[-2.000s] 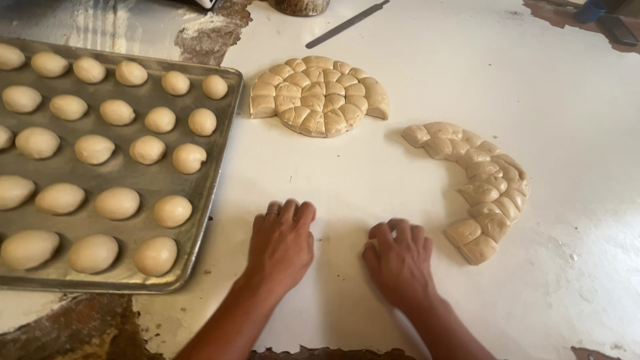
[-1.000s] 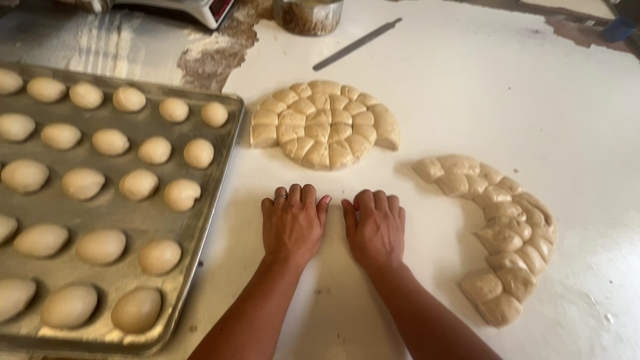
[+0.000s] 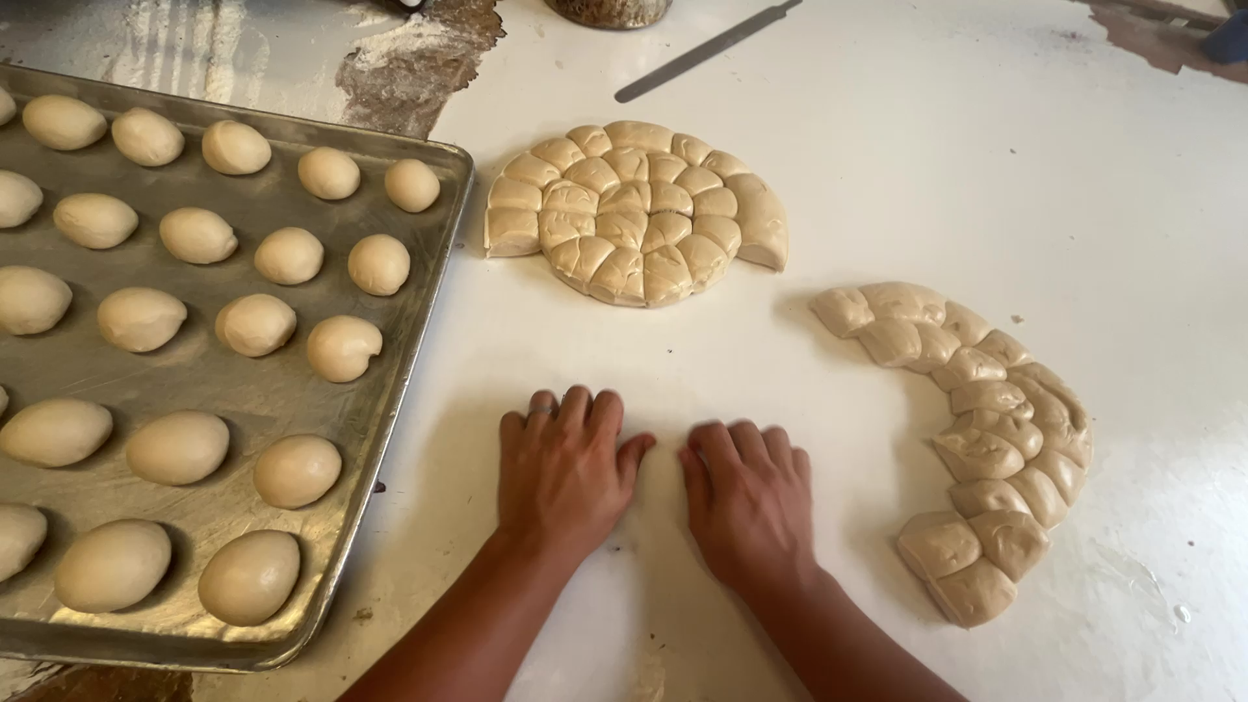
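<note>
My left hand is palm down on the white table, fingers curled under, with a ring on one finger. Beside it, my right hand is cupped on the same surface, slightly blurred. The palms and whatever may lie beneath them are hidden. Beyond the hands sits a round slab of dough cut into segments, its lower outer ring partly gone. A curved strip of cut dough pieces lies to the right of my right hand. Left of my left hand, a metal baking tray holds rows of smooth dough balls.
A long flat metal blade lies behind the cut dough. The base of a metal container shows at the top edge. Flour dusts the worn, chipped table surface at the back left. A blue object is at the far right edge.
Both hands have stayed low on the table between the tray and the curved strip; two seconds ago they were farther apart. The dough slab and the strip look unchanged.
</note>
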